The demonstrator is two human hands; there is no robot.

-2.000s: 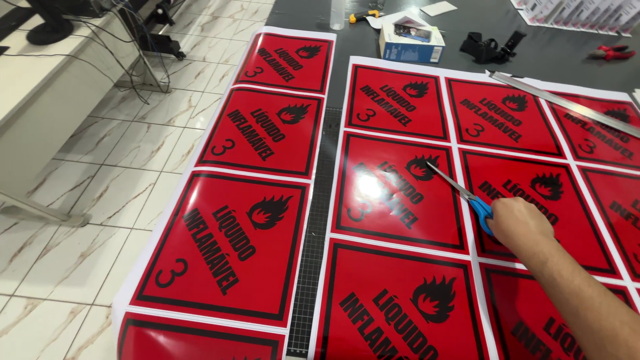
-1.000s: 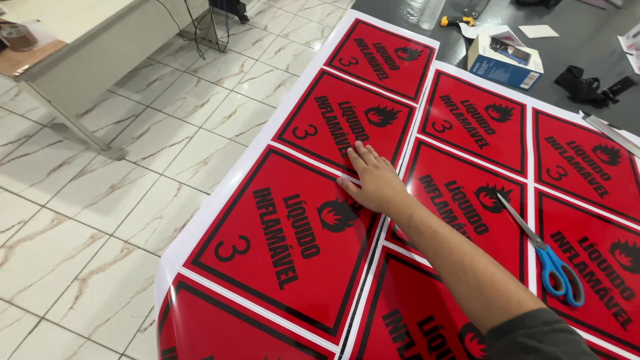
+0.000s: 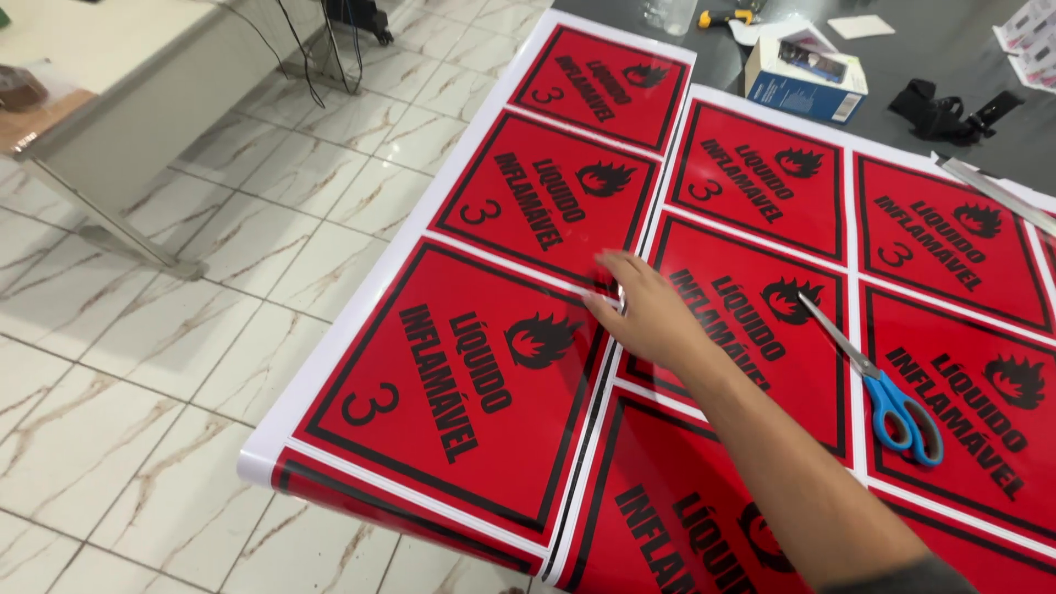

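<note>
My right hand reaches in from the lower right, its slightly blurred fingers and thumb apart over the inner edge of a long printed strip. Nothing shows in its grasp; whether the fingertips touch the strip is unclear. The strip bears red flammable-liquid hazard signs with white margins, and its near end curves downward. Along its right side lies a larger sheet of the same signs, with a narrow dark gap between them low down. Blue-handled scissors rest on this sheet, right of my forearm. My left hand is out of view.
A blue and white box, a yellow and black cutter, a black strap-like item and a metal ruler are at the far side. A pale desk with hanging cables stands left across the tiled floor.
Two seconds ago my right hand was at the scissors; now they lie released and the hand is at the strip. The wide gap between strip and sheet has narrowed. The view has swung left.
</note>
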